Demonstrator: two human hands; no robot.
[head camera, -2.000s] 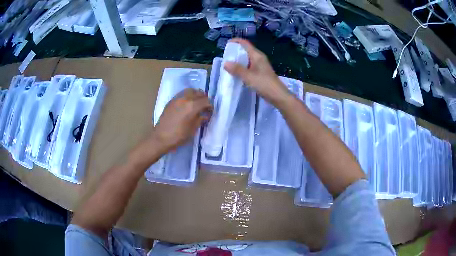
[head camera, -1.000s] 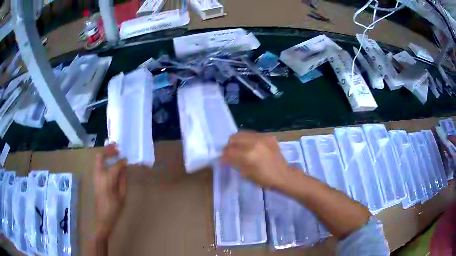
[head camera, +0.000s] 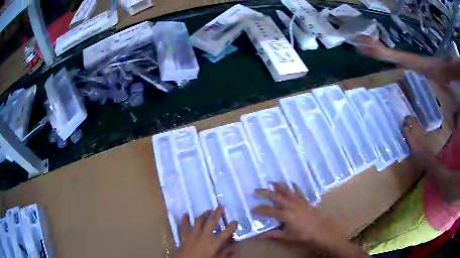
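Observation:
Several long translucent white inner trays (head camera: 233, 176) lie side by side in a slanting row on the brown bench. My left hand (head camera: 206, 233) is at the near end of the leftmost trays, fingers spread over them. My right hand (head camera: 288, 211) lies with spread fingers over the near ends of the second and third trays. Neither hand is seen to grip anything. Two frosted trays lie on the green belt, one (head camera: 65, 104) at the left and one (head camera: 175, 50) near the middle.
Finished trays (head camera: 25, 232) stand at the lower left. White cartons (head camera: 276, 48), small accessory pieces and thin rods (head camera: 118, 75) lie on the belt (head camera: 202, 95). A metal post stands at left. Another person's arms (head camera: 421, 146) reach in at right, one over the belt, one at the row's end.
The two trays that were in my hands now lie on the belt, let go. My hands have moved down onto the tray row. The view has swung right, and another person's arms show.

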